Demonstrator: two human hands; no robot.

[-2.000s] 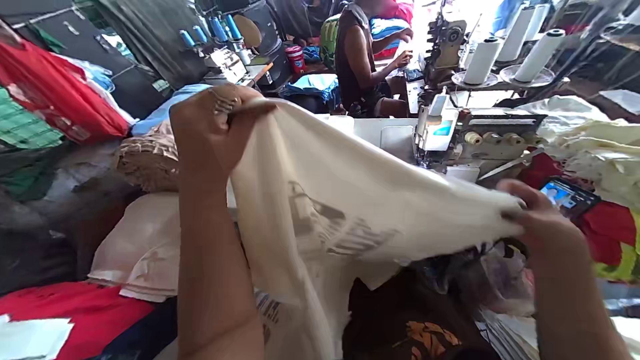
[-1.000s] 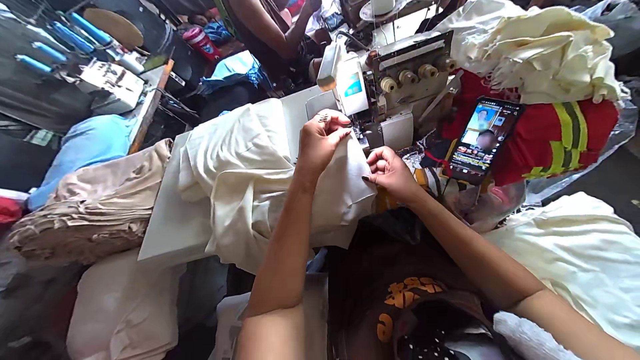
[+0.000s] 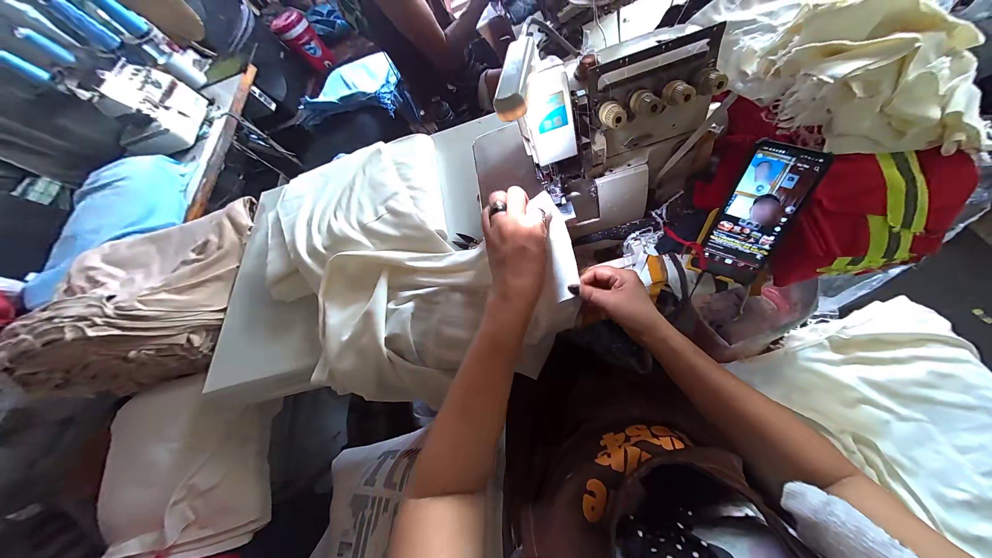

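Note:
Cream fabric lies in loose folds across the sewing table. At its right edge, my left hand, a ring on one finger, presses and grips the cloth just in front of the presser foot of an overlock sewing machine. Lower down the same edge, my right hand pinches the fabric between thumb and fingers. The edge between both hands is fairly straight. Whether it lies under the presser foot is hidden by my left hand. Dark-bladed thread snips lie partly covered beside the cloth.
A phone with a lit screen rests on red cloth right of the machine. Cream fabric piles lie behind and at lower right. Folded beige fabric is stacked left of the table. Beyond the machine, another person's arm shows.
Two seconds ago my hands held the printed cream cloth stretched wide in the air. It then came down on the table, with both hands close together at its edge. The view has tilted downward.

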